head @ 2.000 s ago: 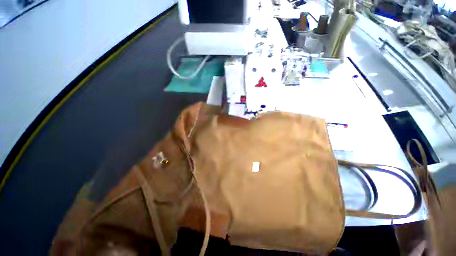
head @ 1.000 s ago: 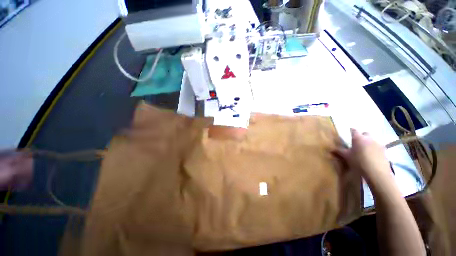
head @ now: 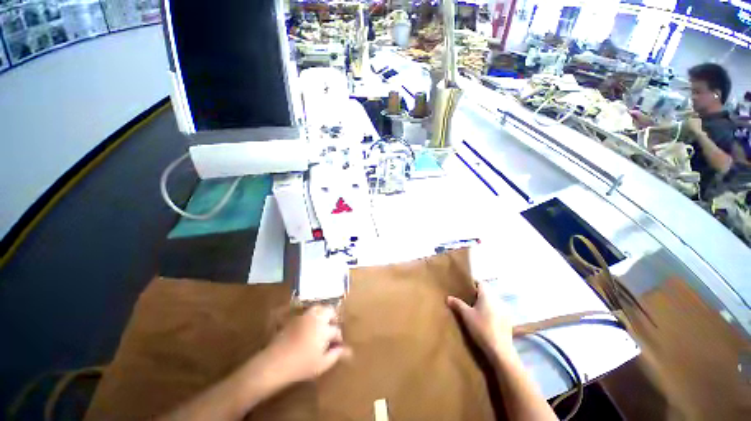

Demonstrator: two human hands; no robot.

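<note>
A brown tote bag (head: 403, 329) lies spread under the white sewing machine head (head: 333, 185) with the red three-diamond logo. My left hand (head: 309, 341) is on the bag just below the head, fingers curled in on the fabric; its fingertips are partly blurred. My right hand (head: 486, 316) rests at the bag's right edge, thumb on the fabric and apart from the fingers. A small cream tag (head: 380, 410) shows at the bottom edge of the picture. The needle point is hard to make out.
Snips (head: 457, 245) lie behind the bag. A strap loop (head: 568, 353) lies right of my right hand. More brown bags (head: 700, 337) are at the right. A teal cloth (head: 221, 205) and black screen (head: 232, 66) are at the left. A person (head: 710, 123) is at the far right.
The view has tilted up. My left hand has come from the far left onto the bag by the machine head. The bag lies flatter; my right hand stays at its right edge.
</note>
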